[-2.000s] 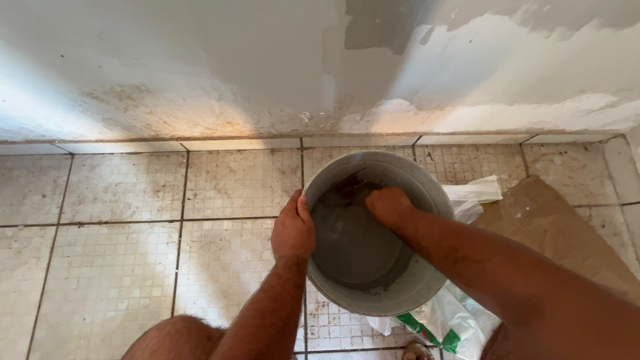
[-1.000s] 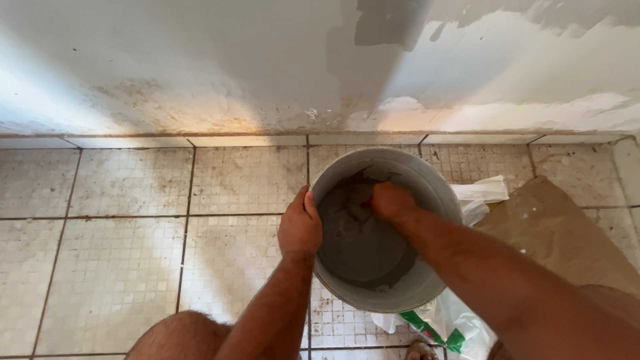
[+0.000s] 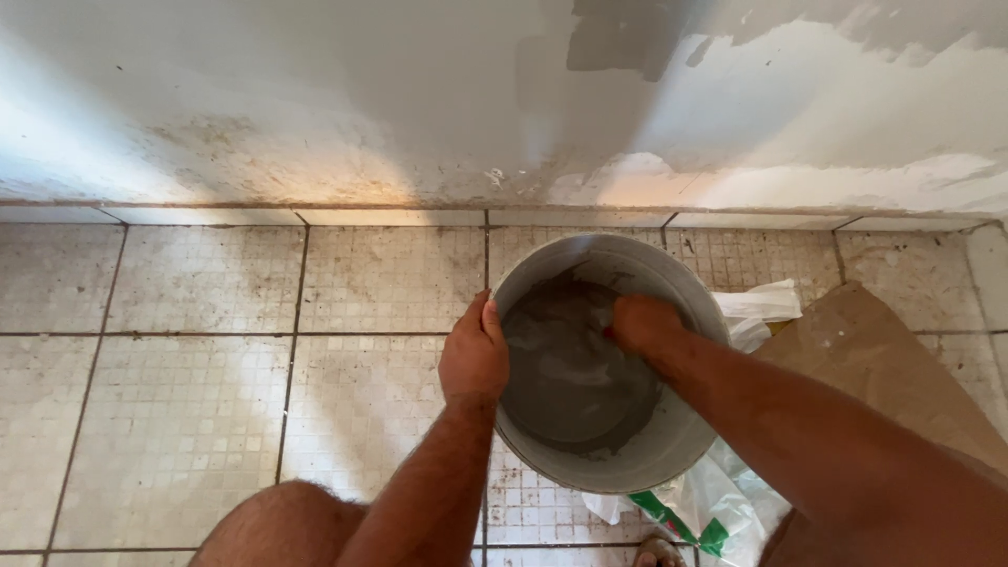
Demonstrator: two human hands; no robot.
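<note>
A round grey bucket (image 3: 709, 315) stands on the tiled floor, with wet grey cement-like mix (image 3: 567, 370) in its lower part. My left hand (image 3: 475, 350) grips the bucket's left rim, thumb at the top edge. Inside the bucket, toward its right side, my right hand (image 3: 646, 324) is closed around something with a small red part showing at the fingers. The rest of that held tool is hidden by the hand and the mix.
A wall (image 3: 441, 102) with grey patches and stains rises beyond a low tile skirting (image 3: 394, 216). Brown paper (image 3: 874, 362) and a clear plastic bag (image 3: 724, 488) with green print lie right of the bucket. My knee (image 3: 276, 524) is at lower left, a foot (image 3: 660, 553) at the bottom.
My right hand has shifted about inside the bucket, and the surface of the mix has changed shape. My left hand stays on the rim.
</note>
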